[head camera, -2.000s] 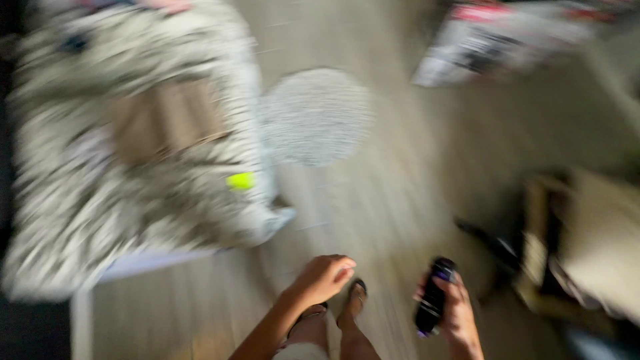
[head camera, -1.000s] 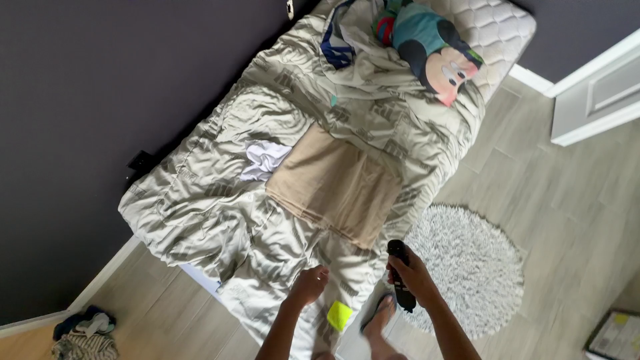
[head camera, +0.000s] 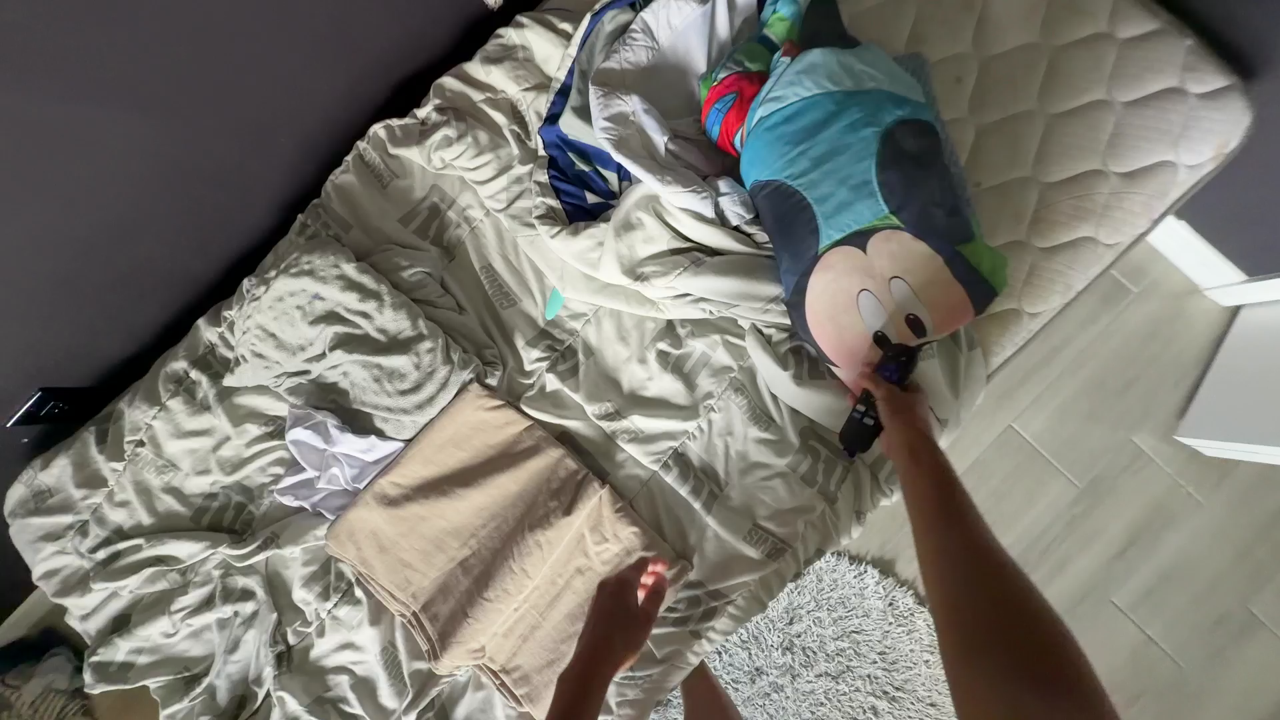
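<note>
My right hand grips a dark handheld device, perhaps a remote control, beside the face end of a cartoon mouse pillow. My left hand is over the near right edge of a folded beige cloth; its fingers are curled, and nothing is seen in it. The cloth lies on a rumpled, patterned comforter that covers much of the bed. A crumpled white cloth touches the beige cloth's left side, below a bunched grey-beige cloth.
A bare quilted mattress shows at the top right. A shaggy grey rug lies on the wood-look floor beside the bed. A white door or cabinet stands at right. A dark wall runs along the bed's far side.
The view has moved in closer over the bed. My right hand, still holding the dark device, has moved from near the bed's edge up to the pillow. My left hand is now over the beige cloth.
</note>
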